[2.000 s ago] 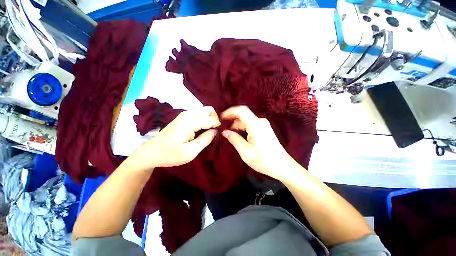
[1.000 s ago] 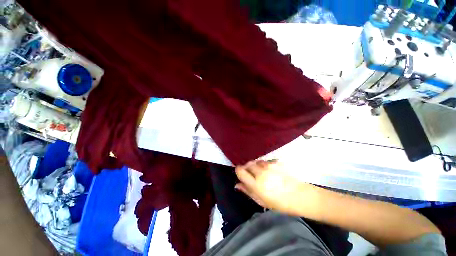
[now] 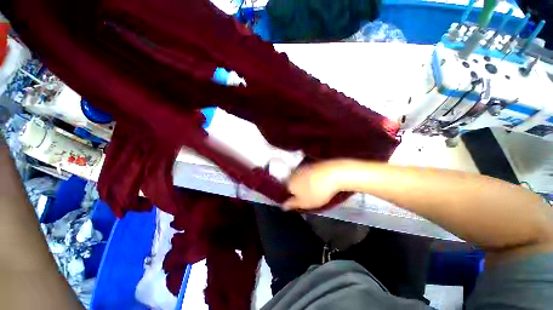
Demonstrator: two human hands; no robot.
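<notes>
A dark red garment piece (image 3: 291,100) is stretched up toward the upper left, its right corner at the red-lit needle area of the white sewing machine (image 3: 485,85). My right hand (image 3: 315,184) is closed on a lower edge of the red cloth near the table's front edge; it is slightly blurred. My left forearm is at the left edge; my left hand is out of the picture. More dark red strips (image 3: 136,163) hang over the table's left end and down below it.
A black phone (image 3: 491,157) lies on the machine bed, partly behind my right forearm. A blue bin (image 3: 130,260) stands below left, beside pale crumpled cloth (image 3: 67,242). Another machine's white body (image 3: 60,148) is at the left. Dark cloth (image 3: 321,18) lies beyond the table.
Both hands were together on the garment earlier; my left arm has since gone up left and the cloth is raised. In the last second my right hand has lifted the lower edge slightly.
</notes>
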